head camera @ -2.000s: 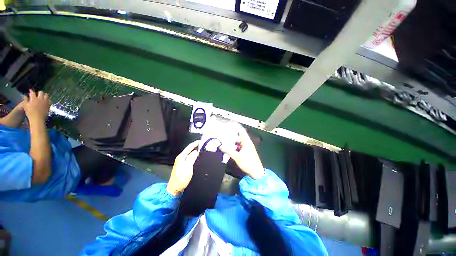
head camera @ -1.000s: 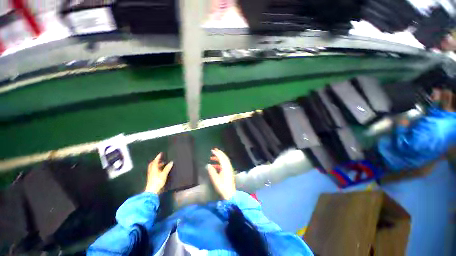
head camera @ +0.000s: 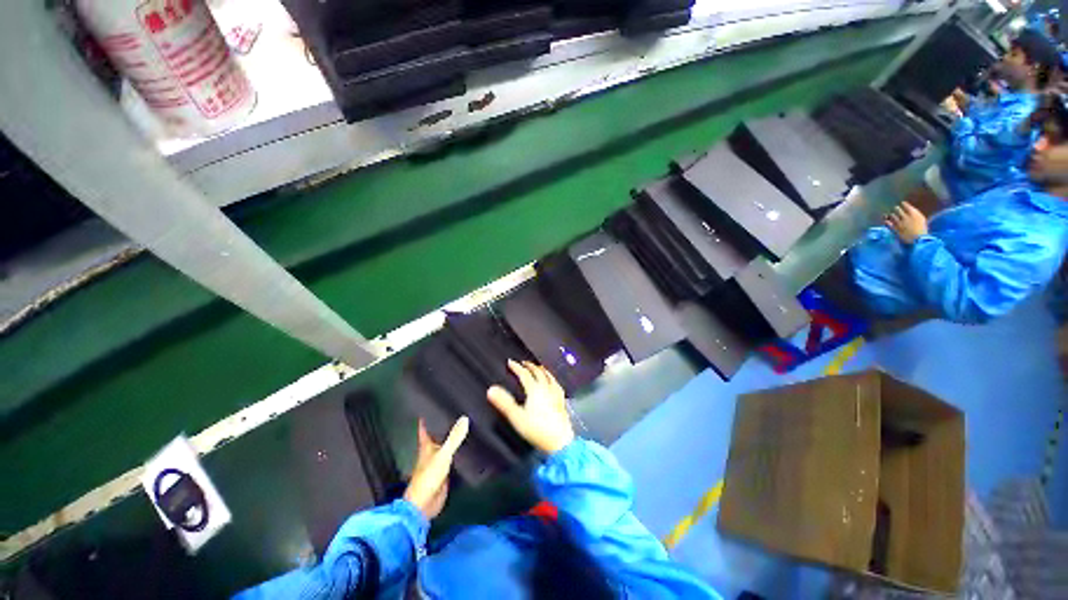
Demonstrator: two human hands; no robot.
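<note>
Black boxes lean in a dark row on the ledge in front of me. My left hand is at their near left side, thumb and fingers apart. My right hand is over their right side, fingers spread. Both hands look open; whether the fingertips touch the boxes is hard to tell. Another black box lies to the left, beside several thin dark ones on edge. A white bagged packet with a black oval ring lies at the far left of the ledge.
More black boxes fan out along the ledge to the right. A green conveyor runs behind; a slanting grey post stands at left. A shelf above holds a red-and-white tub. An open carton is at lower right. People in blue sit at right.
The view has swung right. My hands have left the single black box they worked at and are now at the row of boxes. The white packet now appears farther left.
</note>
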